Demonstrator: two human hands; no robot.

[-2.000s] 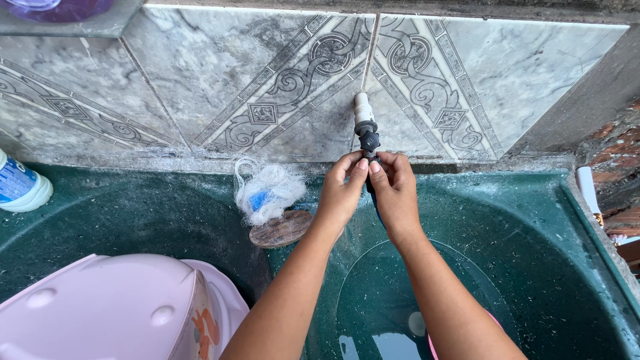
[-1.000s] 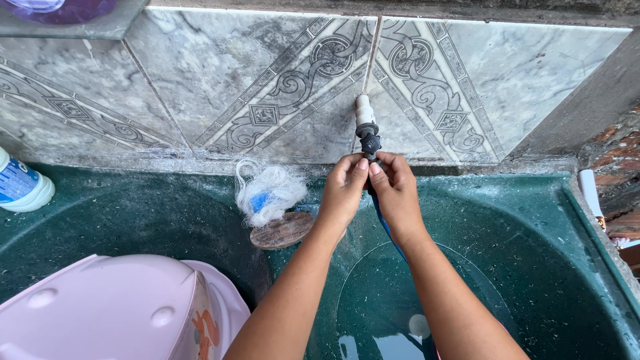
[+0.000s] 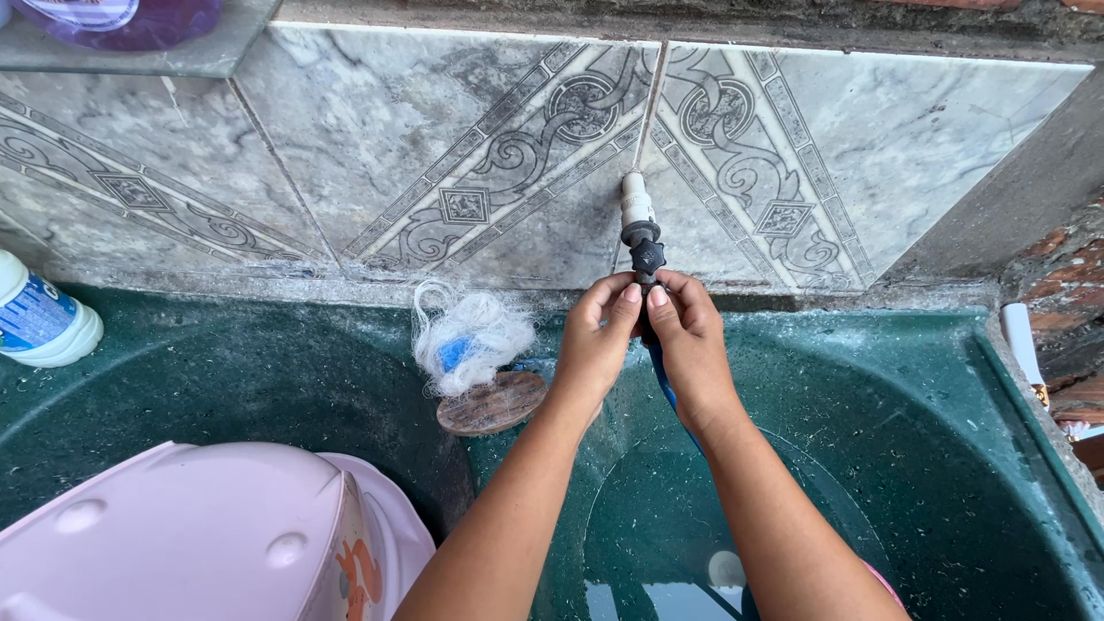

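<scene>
Both hands meet at the outlet of a black plastic tap, which sticks out of the tiled wall on a pale pipe fitting. My left hand pinches the black hose end under the tap from the left, thumb on top. From the right, my right hand grips the same piece, its thumb beside the other. A blue hose runs down from there and passes behind my right forearm. The fingers hide the joint between hose and tap. Below lies the right basin of a green double sink, with water in it.
White mesh scrubber with a blue piece touches a brown oval piece on the divider between basins. A pink plastic tub occupies the left basin. A white bottle leans at far left. A purple container stands on the upper left shelf.
Both hands stay at the tap's outlet. The blue hose now shows below my hands, where two seconds ago only a short black part was seen. The pink edge by my right forearm has shifted.
</scene>
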